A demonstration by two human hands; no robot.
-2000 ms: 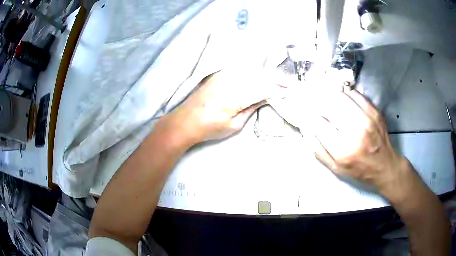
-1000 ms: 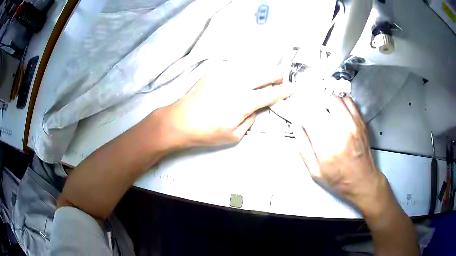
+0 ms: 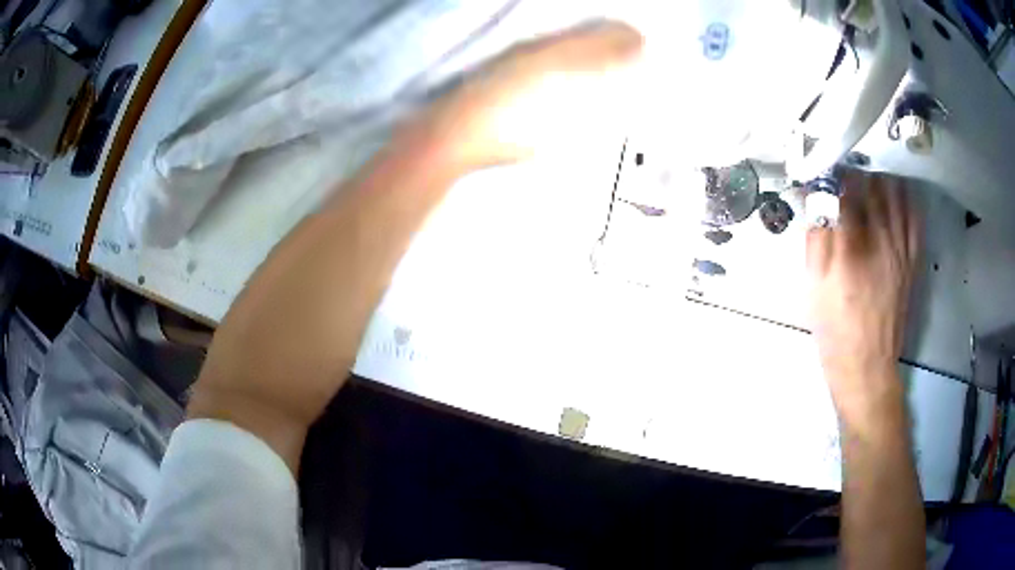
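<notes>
The pale grey garment (image 3: 250, 117) lies crumpled across the upper left of the table; glare washes out its right part. My left hand (image 3: 518, 95) is blurred and overexposed, stretched over the cloth with one finger reaching up; whether it grips cloth is unclear. My right hand (image 3: 870, 251) lies at the right of the needle area, fingers pointing up beside a small white part (image 3: 821, 206) under the machine head (image 3: 882, 95). Its fingertips are partly hidden. The metal plate area (image 3: 657, 251) shows uncovered, with a round shiny part (image 3: 731, 192) and dark openings.
A thread tension knob (image 3: 917, 131) is on the head's right. Thin tools (image 3: 968, 423) lie at the far right. A brown table edge (image 3: 131, 128), a dark phone-like item (image 3: 104, 120) and a grey round object (image 3: 31, 91) are at left. Grey cloth (image 3: 95, 429) hangs lower left.
My left hand has moved up and away from the needle, and cloth has shifted off the plate. My right hand has moved right, beside the machine head. The view has shifted too.
</notes>
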